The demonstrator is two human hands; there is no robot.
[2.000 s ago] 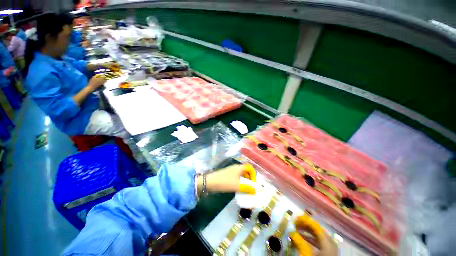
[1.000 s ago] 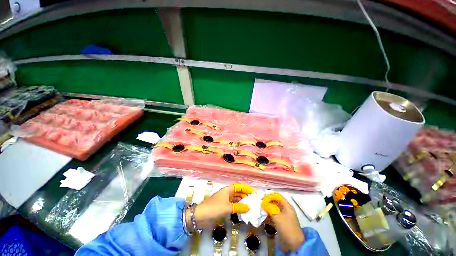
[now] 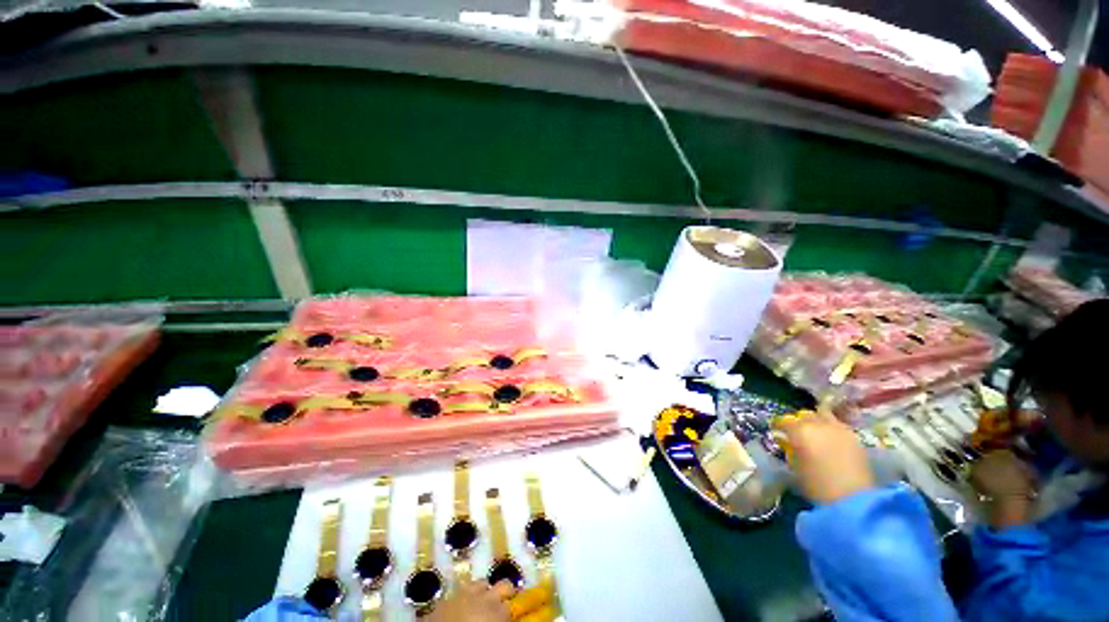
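Several gold wristwatches with round dark faces lie side by side on the white mat. My left hand, with orange-yellow finger cots, is low over the right end of the row, partly cut off by the bottom edge. Whether it grips a watch is unclear. My right hand is stretched out to the right, beyond the small dish holding orange cots and a beige block. Its cot-covered fingertips are bent near shiny clear items, and what they touch is blurred. No wiping cloth shows in either hand.
A pink-red tray under film, holding watches, stands behind the mat. A white cylindrical appliance is behind the dish. Another watch tray and a blue-sleeved person are at right. Clear film and crumpled wipes lie left.
The view has swung right. My hands, together on a white wipe one second ago, are apart: the right has moved out past the dish, the left is low over the watches.
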